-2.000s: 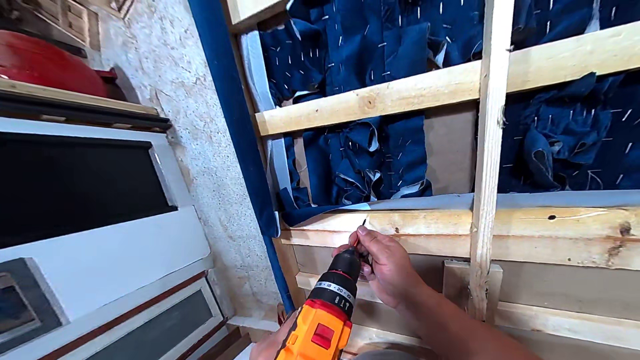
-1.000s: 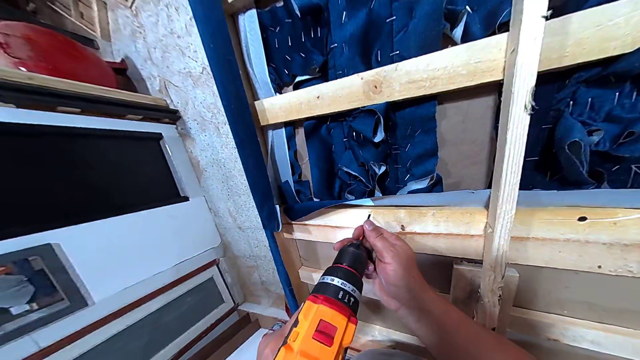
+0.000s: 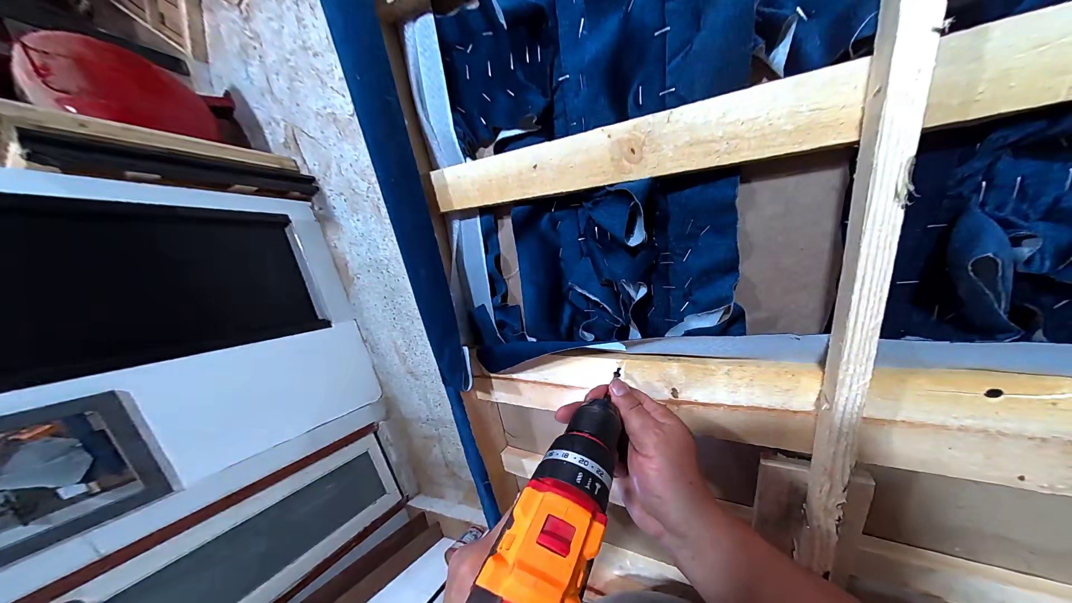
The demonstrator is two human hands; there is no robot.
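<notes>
An orange, black and red cordless drill (image 3: 548, 528) points up and away from me, its body partly in my left hand (image 3: 469, 569), which shows only at the lower edge. At the chuck, the fingertips of my right hand (image 3: 653, 452) pinch a dark screw or bit (image 3: 617, 374). That tip is at the face of a wooden frame rail (image 3: 737, 381). Which hand works the drill's handle is hidden below the view. Blue fabric (image 3: 695, 243) with many staples lies behind the wooden slats, beside bare brown board (image 3: 787, 243).
A slat (image 3: 653, 151) crosses the frame, and an upright batten (image 3: 871, 251) stands right of my hands. Blue fabric (image 3: 394, 176) covers the frame's left edge, near a rough wall (image 3: 352, 209). White furniture with a black panel (image 3: 151, 285) and a red object (image 3: 109, 84) are at left.
The view has shifted slightly. Both hands stay at the drill, and its tip remains at the same part of the wooden rail.
</notes>
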